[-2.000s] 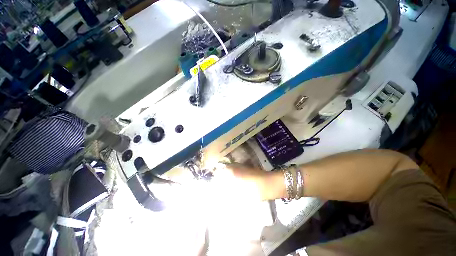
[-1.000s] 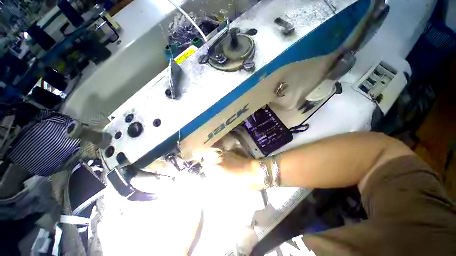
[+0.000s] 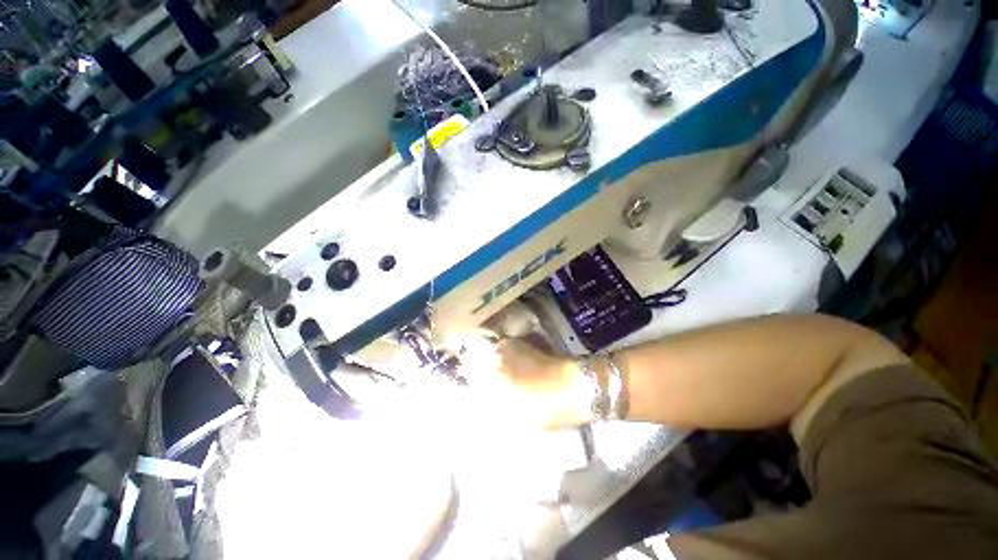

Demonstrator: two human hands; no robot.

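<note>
The white sewing machine head (image 3: 492, 235), with a blue stripe and "JACK" lettering, slants across the view. My right hand (image 3: 525, 381) reaches in from the right, with bracelets at the wrist, and lies beside the needle area and shiny presser foot parts (image 3: 421, 348). Its fingers are lost in lamp glare, so their grip cannot be told. The work fabric (image 3: 328, 492) is washed out white below the needle. A faint skin-toned edge shows at the bottom middle, but my left hand cannot be made out in the glare.
A phone (image 3: 600, 298) with a lit screen lies under the arm. A switch panel (image 3: 843, 219) is at the right. Striped cloth (image 3: 120, 295) and heaped cut pieces (image 3: 197, 405) lie left of the machine. Teal spools stand behind the arm.
The view shifted one way, then mostly back, so the machine moves across the frame. My right hand stays beside the needle area. Any fabric movement is hidden by glare.
</note>
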